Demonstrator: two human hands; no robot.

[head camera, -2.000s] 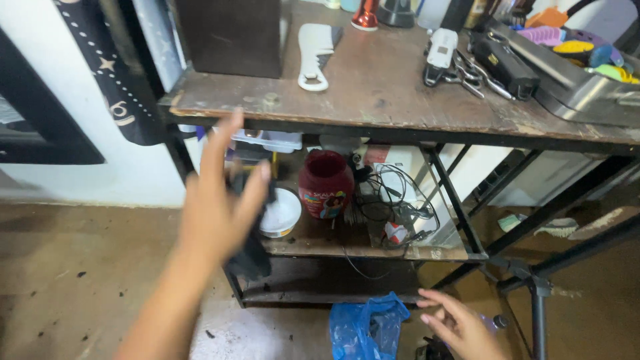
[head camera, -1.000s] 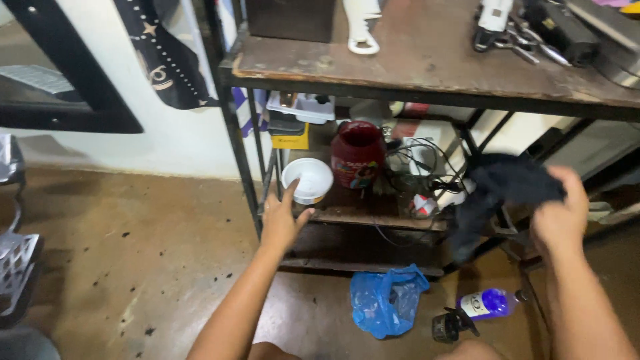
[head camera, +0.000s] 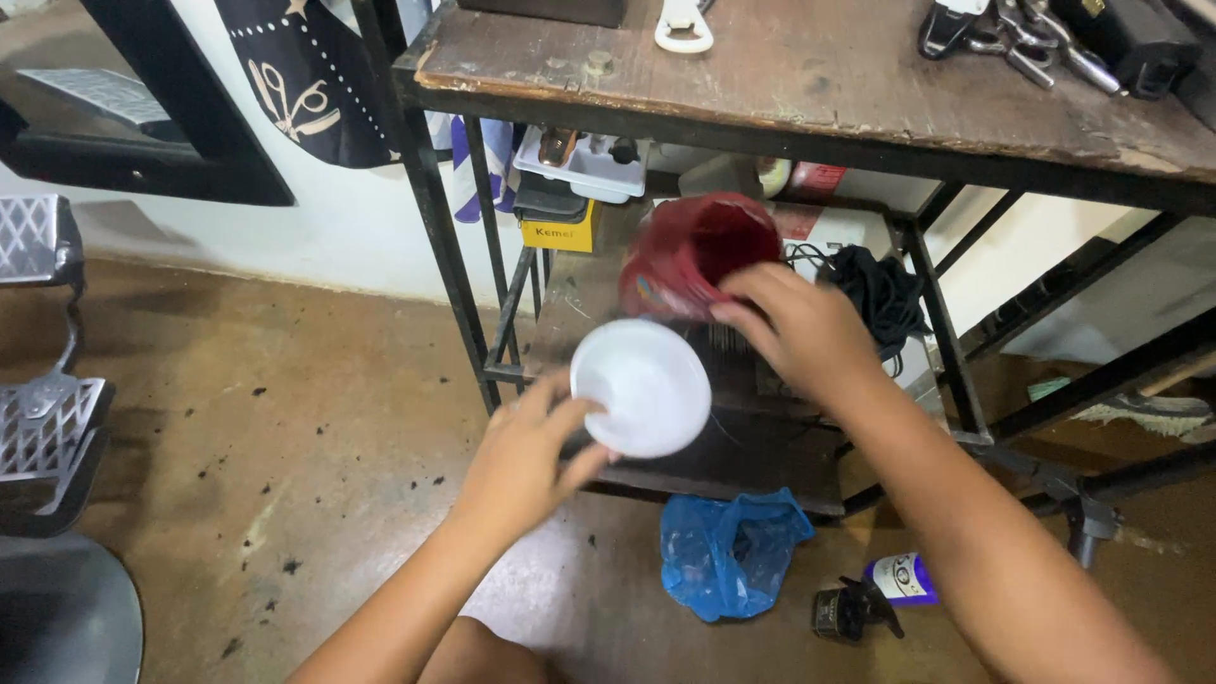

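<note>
My left hand (head camera: 537,451) grips the near-left rim of a white plastic tub (head camera: 641,388), its round opening facing me, in front of the lower shelf. With its fingers on the rim of a red plastic jar (head camera: 665,261), my right hand (head camera: 807,328) holds the jar tilted; its contents are too dark and blurred to tell. To the right of that hand, a bunched black cloth (head camera: 879,299) lies on the lower shelf. A brush's bristles (head camera: 727,339) show below the jar, partly hidden.
Scissors (head camera: 1031,43) and a hair clipper lie on the upper wooden shelf (head camera: 760,104). A yellow box (head camera: 570,233) supports a black case, near a white tray (head camera: 589,171). On the floor are a blue plastic bag (head camera: 727,556), a spray bottle (head camera: 855,608) and a metal footrest (head camera: 47,437).
The white tub has left the shelf in my left hand. My right hand has let go of the black cloth, now on the lower shelf, and has taken hold of the red jar, tilting it.
</note>
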